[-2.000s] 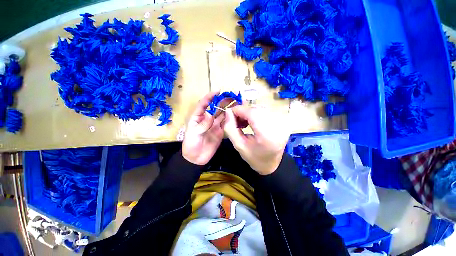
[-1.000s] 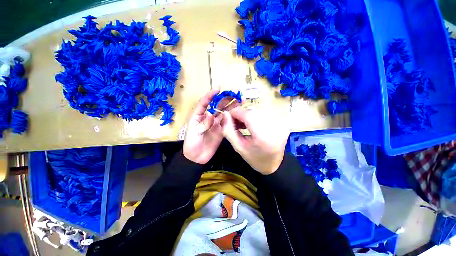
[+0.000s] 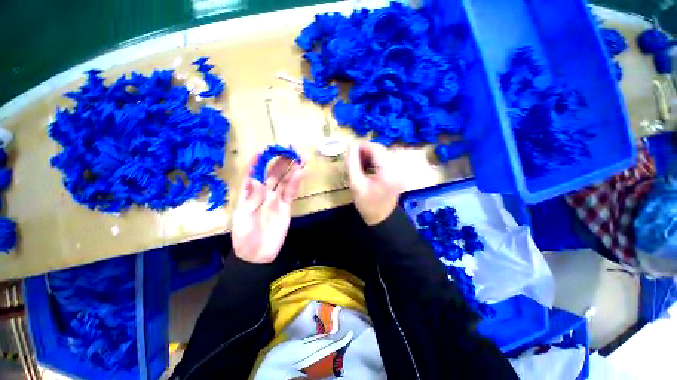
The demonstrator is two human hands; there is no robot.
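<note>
My left hand [image 3: 261, 215] holds a blue crescent-shaped hair piece [image 3: 275, 155] at its fingertips, points outward, above the bench's front edge. A thin pale line shows across the piece's opening; I cannot tell if it is a stick. My right hand [image 3: 371, 174] is apart from it, to the right, with thumb and fingertips close together; I cannot tell if something thin is between them. A small white round dish [image 3: 332, 147] lies on the board just left of my right fingertips. A thin pale stick [image 3: 289, 79] lies beside the right pile.
A pile of blue pieces [image 3: 141, 141] lies at left, a chunkier pile [image 3: 401, 70] at right. A blue bin [image 3: 494, 111] with parts stands tilted beyond it. Blue crates [image 3: 152, 319] and a white plastic liner [image 3: 505, 245] are below the bench. A person's checked sleeve [image 3: 605, 211] is at right.
My right hand has moved right, away from the blue piece in my left hand. The white dish is now uncovered. The view has shifted, so the bench items appear further left.
</note>
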